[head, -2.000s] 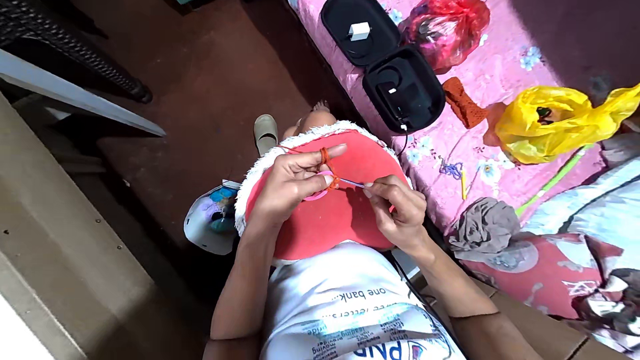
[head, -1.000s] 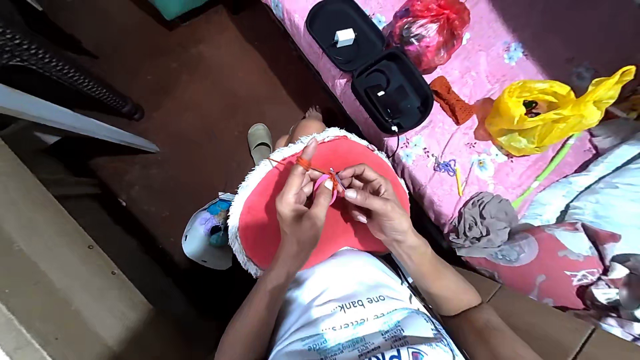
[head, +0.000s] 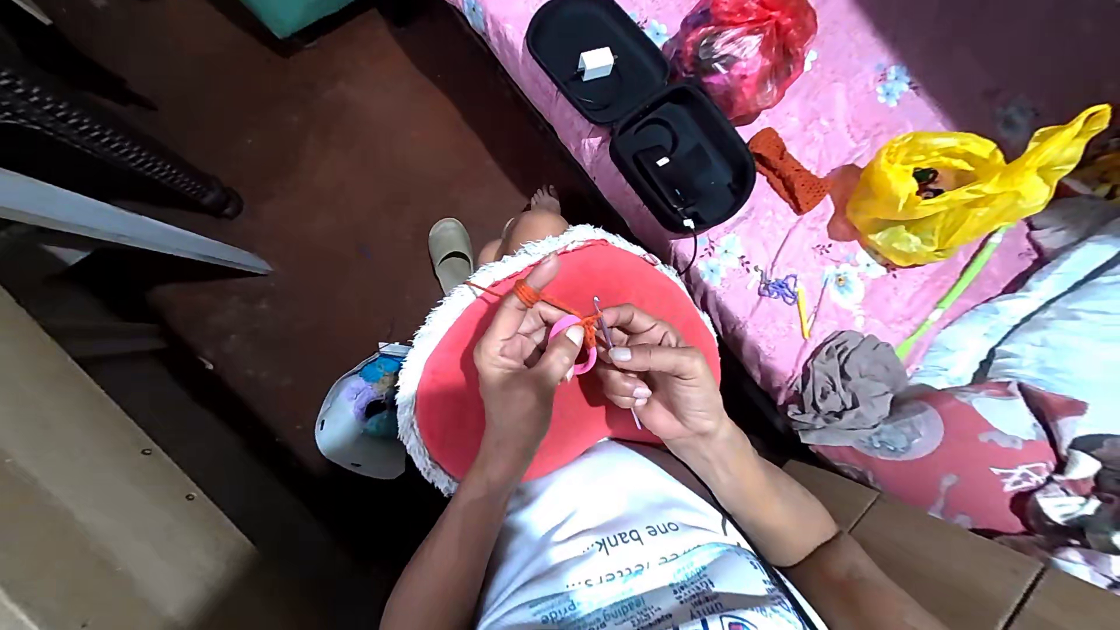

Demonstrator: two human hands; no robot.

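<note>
My left hand point(head: 525, 350) pinches a pink ring point(head: 584, 360) between thumb and finger, above a red cushion point(head: 490, 385) with white fluffy trim on my lap. Orange yarn point(head: 528, 293) is wound round my raised left index finger and runs to small orange stitches point(head: 590, 329) on the ring. My right hand point(head: 661, 367) grips a thin crochet hook point(head: 604, 319); its tip stands just above the stitches, and its other end shows below my fingers. The two hands are close together, the right one beside the ring.
On the pink flowered cover to the right lie an open black case point(head: 682, 157), a red plastic bag point(head: 744, 52), an orange crocheted piece point(head: 787, 171), a yellow plastic bag point(head: 945, 197) and a grey cloth point(head: 847, 385). A white container point(head: 337, 424) with yarn stands at lower left.
Two seconds ago my right hand was farther from the ring, with the hook pointing across to it; now it is close beside the ring and the hook points more upward.
</note>
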